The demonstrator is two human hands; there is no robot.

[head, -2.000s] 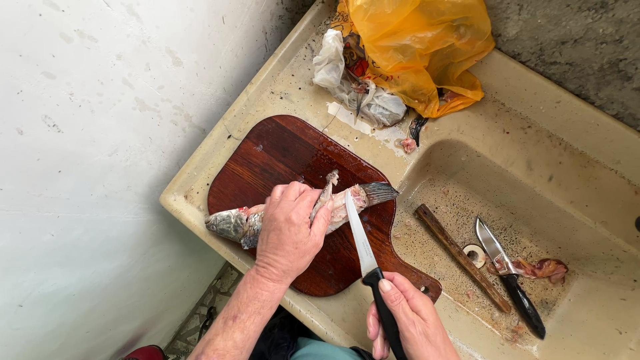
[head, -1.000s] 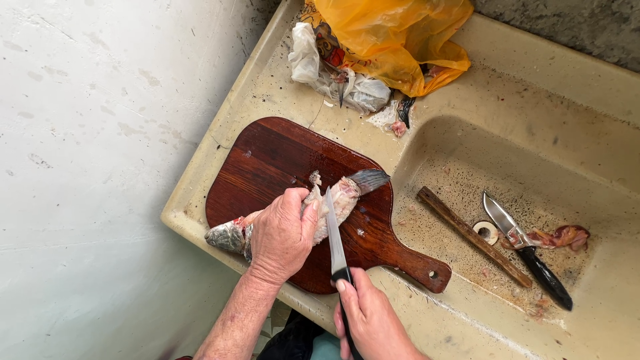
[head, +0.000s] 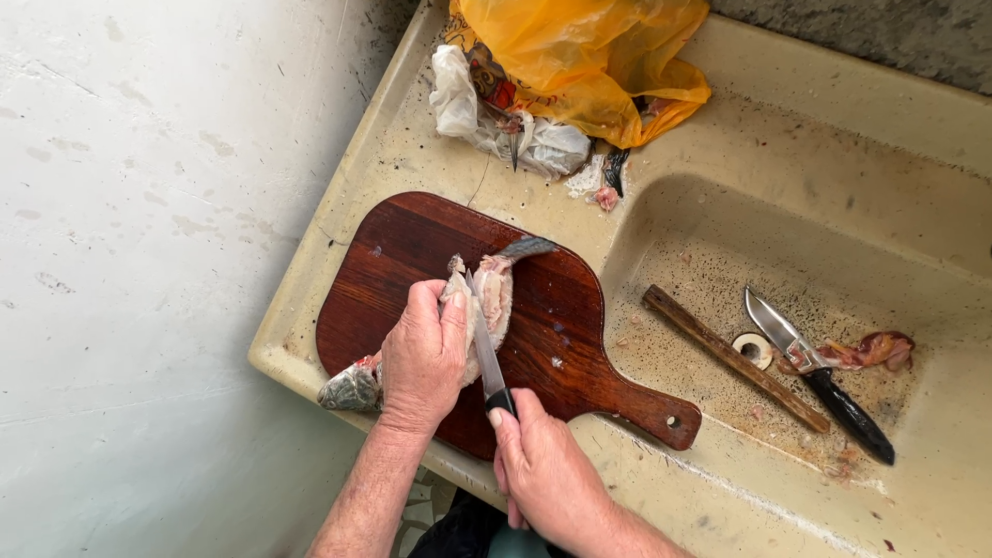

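Observation:
A partly cut fish (head: 494, 298) lies across a dark wooden cutting board (head: 558, 325), its head over the board's lower left edge and its tail at the upper right. My left hand (head: 426, 353) grips the fish's body and pinches a flap of flesh lifted from it. In my right hand (head: 535, 457) is a narrow-bladed knife (head: 487, 353) with a black handle. Its blade lies between the lifted flap and the rest of the fish. The fish's middle is hidden under my left hand.
The worn beige sink (head: 806, 194) holds a wooden stick (head: 732, 356), a second black-handled knife (head: 845, 411), a pale ring (head: 752, 351) and fish entrails (head: 880, 351). Behind the board are an orange plastic bag (head: 589, 62), crumpled white plastic (head: 457, 93) and fish scraps (head: 607, 197). A wall (head: 155, 194) stands left.
The flap in my left hand has come further away from the fish's body, and the knife blade has moved between them. The tail end now bends more to the right.

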